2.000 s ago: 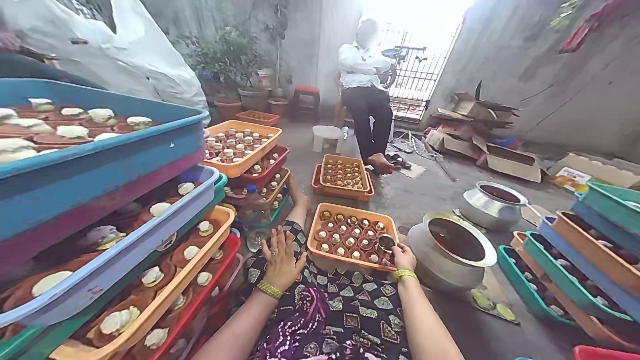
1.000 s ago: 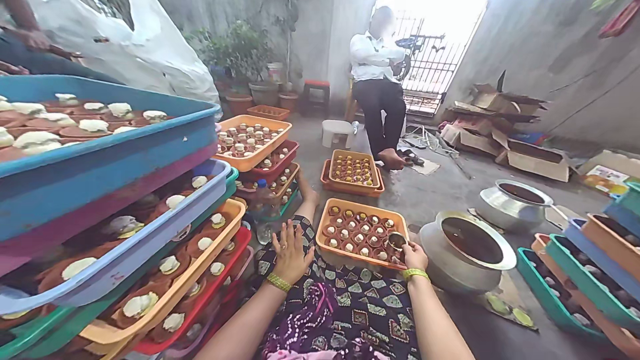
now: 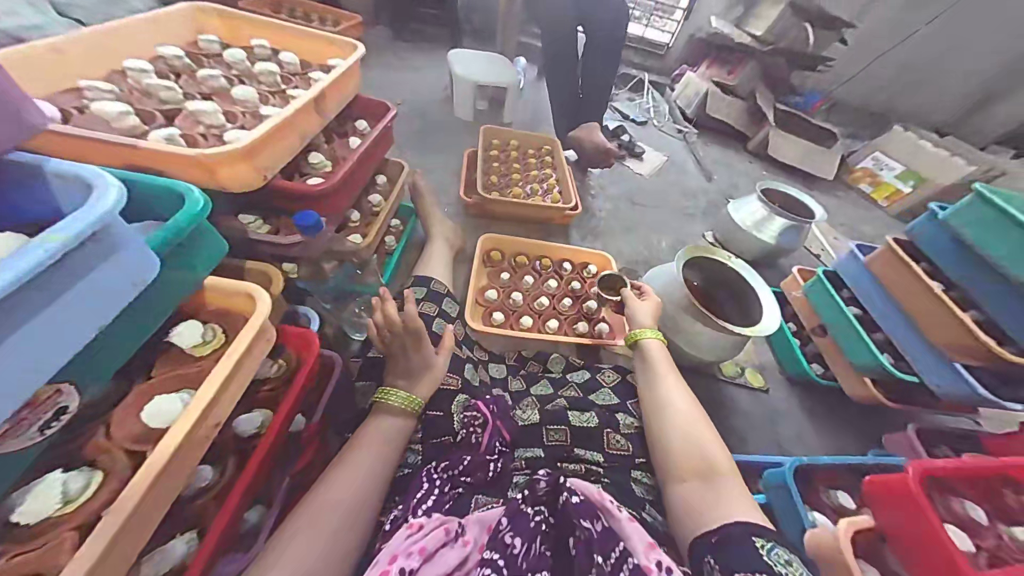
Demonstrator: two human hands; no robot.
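My right hand (image 3: 642, 306) grips a small metal cup (image 3: 612, 286) with dark contents, held over the right edge of an orange plastic tray (image 3: 474, 280). Rows of small brown clay cups (image 3: 541, 303) fill that tray, most topped with a white lump and a few at the back with something yellowish. My left hand (image 3: 410, 344) is empty, fingers spread, above the patterned cloth on my lap, left of the tray. Just right of my right hand stands a wide-mouthed metal pot (image 3: 696, 340) of dark liquid.
Stacked trays of similar cups rise at left, beside a clear bottle (image 3: 356, 300) with a blue cap. Another filled orange tray (image 3: 522, 210) lies ahead, near a person's lowered hand. A second metal pot (image 3: 772, 232), cardboard boxes (image 3: 796, 140) and more stacked trays (image 3: 868, 352) are at right.
The view has tilted down. The person ahead, seated before, is now upright on their legs with a hand low near the floor. My right hand stays at the tray's right side with the cup.
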